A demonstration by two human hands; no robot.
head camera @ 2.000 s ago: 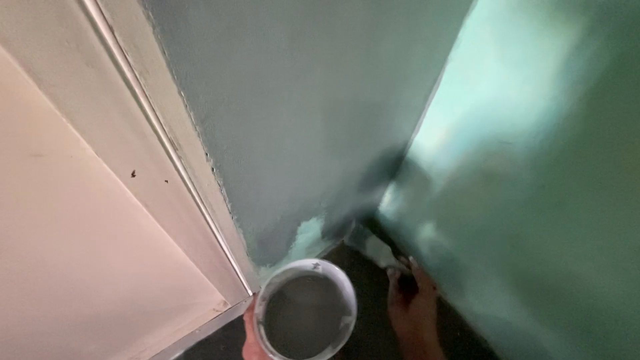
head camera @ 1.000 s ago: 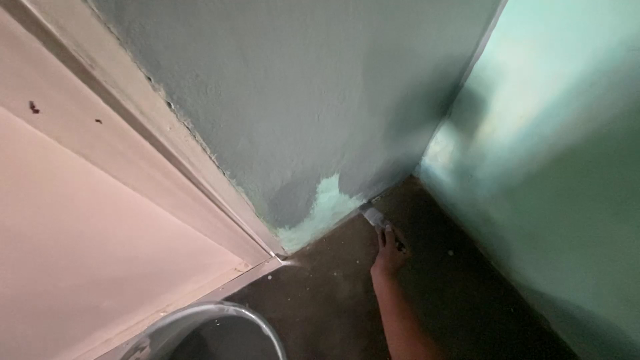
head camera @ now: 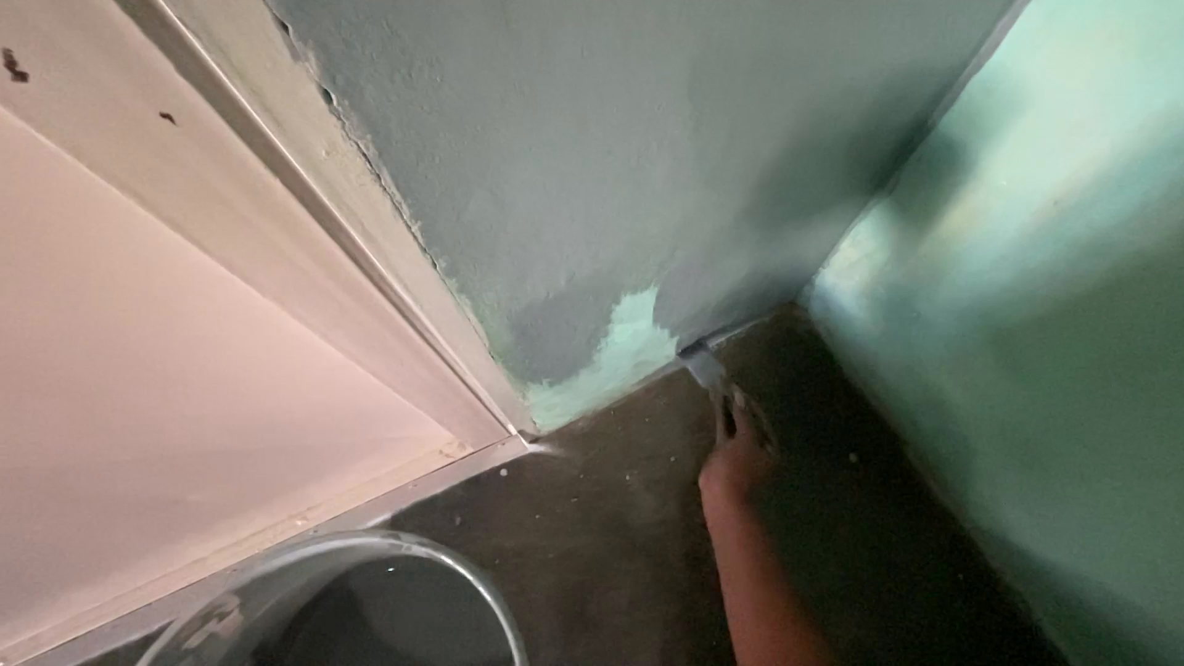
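My right hand [head camera: 737,453] grips a paintbrush [head camera: 706,364], its bristles touching the foot of the grey-painted wall [head camera: 555,166] where it meets the dark floor. Just left of the bristles is a patch of light green wall [head camera: 634,347] without grey on it. At the bottom left, a round container of grey paint [head camera: 370,615] is partly in view, cut off by the frame's lower edge. My left hand is not in view.
A pale pink door [head camera: 185,351] with a frame [head camera: 342,236] borders the grey wall on the left. Along the right stands a green wall [head camera: 1036,305], meeting the grey one in a corner. Small light specks dot the dark floor [head camera: 592,546].
My left hand, seen at the paint container two seconds ago, has left the view. The container is now lower and farther left. My right hand's brush has come down to the wall's bottom edge.
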